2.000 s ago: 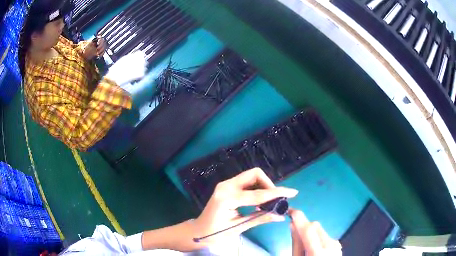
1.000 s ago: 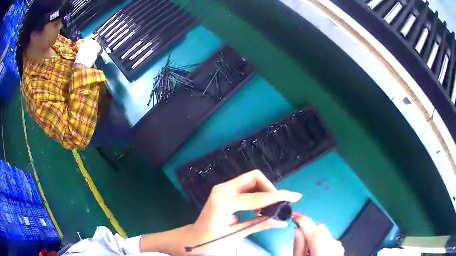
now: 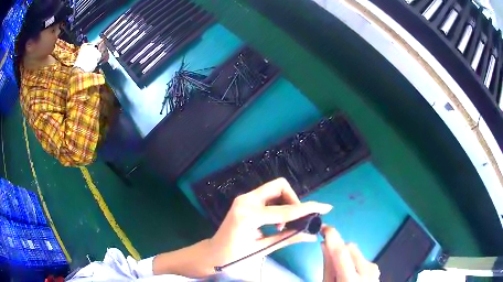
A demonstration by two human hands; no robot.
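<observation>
My left hand (image 3: pixel 251 223) pinches a small black round hub (image 3: pixel 312 223) between thumb and fingers, low in the middle of the view. A thin dark rod (image 3: pixel 253 252) runs from the hub down and left, past my palm. My right hand (image 3: pixel 346 259) is close by on the right, its fingertips bunched at the hub's round end. A small dark bit shows at those fingertips; I cannot tell whether they grip it or the hub.
A black parts tray (image 3: pixel 358 144) heaped with dark rods lies on the teal bench (image 3: pixel 353 193) beyond my hands. Loose rods (image 3: pixel 182 88) lie near a dark mat (image 3: pixel 193 132). A person (image 3: pixel 66 104) stands left by a slotted tray (image 3: pixel 157 38). A dark piece (image 3: pixel 405 250) lies right.
My hands stay at nearly the same spot, with the hub and rod slightly shifted and turned. The other person's gloved hand has drawn back left, away from the loose rods.
</observation>
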